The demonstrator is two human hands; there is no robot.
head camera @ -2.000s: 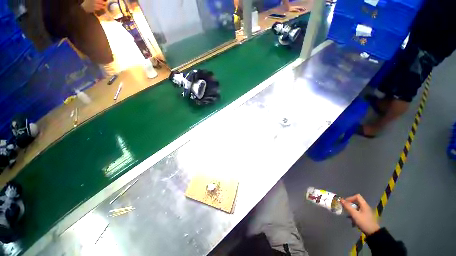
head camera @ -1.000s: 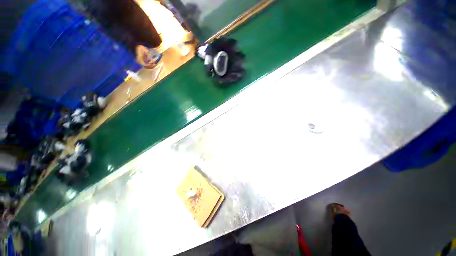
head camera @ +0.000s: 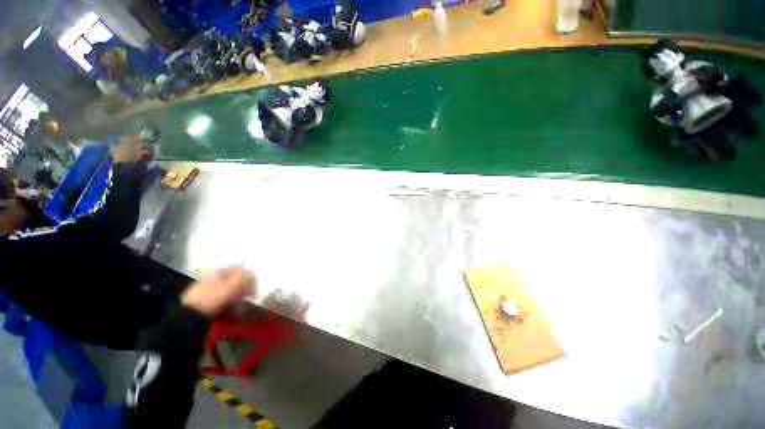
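Neither of my hands can be made out; a dark shape, probably my clothing, shows at the bottom edge. A tan cardboard pad lies on the metal bench in front of me. A small white blob sits on it with brown specks around it. A thin pale stick lies on the bench to the right of the pad. One black-and-white figure lies on the green belt at the right, its pale round opening showing. Another figure is on the belt at the left.
At the left, another person in a black sleeve has one blurred hand over the bench edge and one near the belt. A red stool stands below the bench. More figures stand along the far wooden ledge.
The view has swung left, bringing the other person and the red stool in. The pad now appears farther right. My hand with the clear jar, seen two seconds ago, is out of view.
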